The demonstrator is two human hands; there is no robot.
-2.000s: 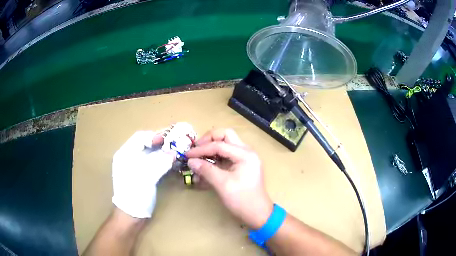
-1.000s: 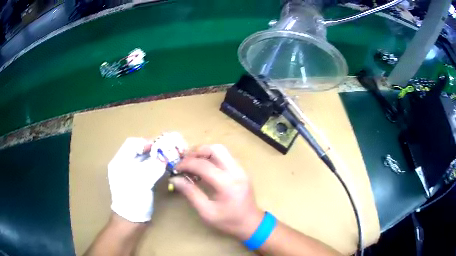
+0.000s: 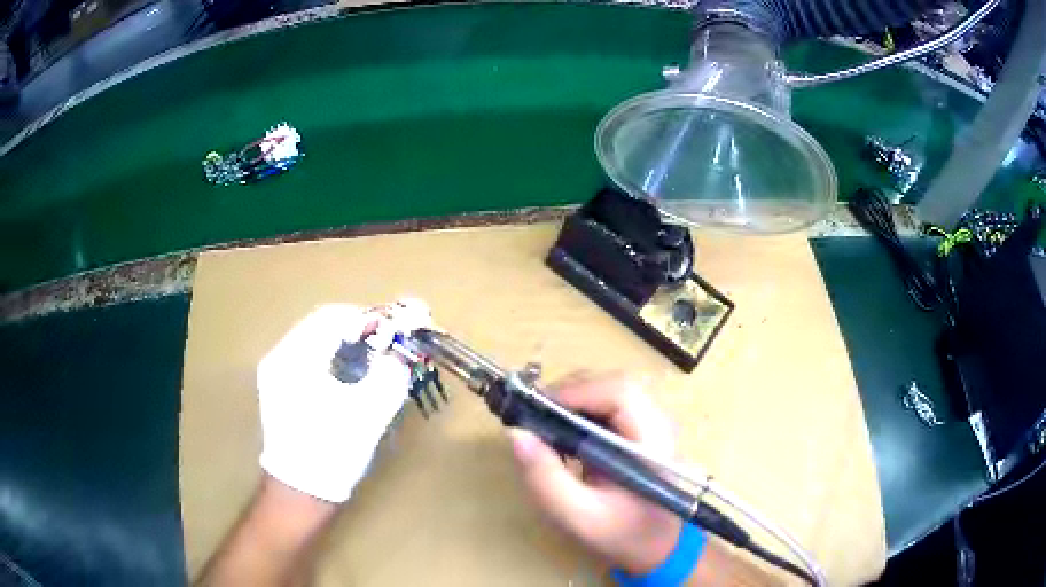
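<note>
My left hand (image 3: 327, 401), in a white glove with a dark patch on the thumb, holds a white plastic housing (image 3: 410, 312) over the tan mat. Blue and red lead wires show at the housing, and several dark-ended parts (image 3: 427, 386) hang below it. My right hand (image 3: 596, 470), bare with a blue wristband, holds the soldering iron (image 3: 574, 436) by its black handle. The iron's metal front reaches to the wires at the housing; the exact tip contact is too small to tell. A thin silvery tube runs along the iron.
The black iron stand (image 3: 625, 258), its holder without the iron, has a yellowish sponge (image 3: 685, 315). A clear fume hood (image 3: 717, 161) hangs above it. A unit assembly (image 3: 255, 156) lies on the green belt (image 3: 459, 138). A black cable (image 3: 900, 247) and small wire bundle (image 3: 920, 404) lie right.
My right hand has left the wires and taken the soldering iron from its stand to the housing. The dark-ended parts now show below the housing. The assembly on the belt has shifted left.
</note>
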